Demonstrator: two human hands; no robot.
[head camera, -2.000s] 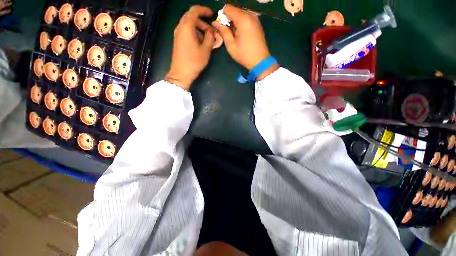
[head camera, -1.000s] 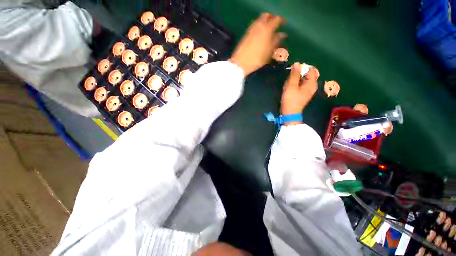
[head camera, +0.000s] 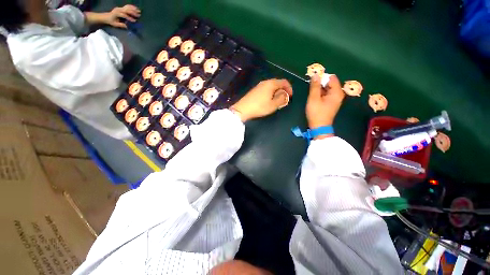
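Observation:
My left hand (head camera: 263, 100) is curled beside the black tray, with the edge of a peach disc showing between thumb and fingers. My right hand (head camera: 324, 105), with a blue wrist band (head camera: 316, 131), pinches a small white item (head camera: 325, 80), mostly hidden by the fingers. A thin light line reaches the fingertips; I cannot tell whether it belongs to the item. Loose peach discs (head camera: 352, 88) lie in a row around and beyond my right hand. The black tray (head camera: 228, 77) at left holds rows of peach discs; several far pockets are empty.
A red bin (head camera: 373, 140) at right holds a syringe (head camera: 411, 129), a printed white tube (head camera: 405, 142) and a clear barrel (head camera: 397, 161). Below are a green-ended tool (head camera: 391, 204) and cables. Another worker's sleeve (head camera: 80, 75) is at upper left, cardboard (head camera: 43, 215) lower left.
The view has shifted. My left hand has drawn back from beyond the loose discs towards my body, and a disc edge now shows in it. My right hand still pinches the white item.

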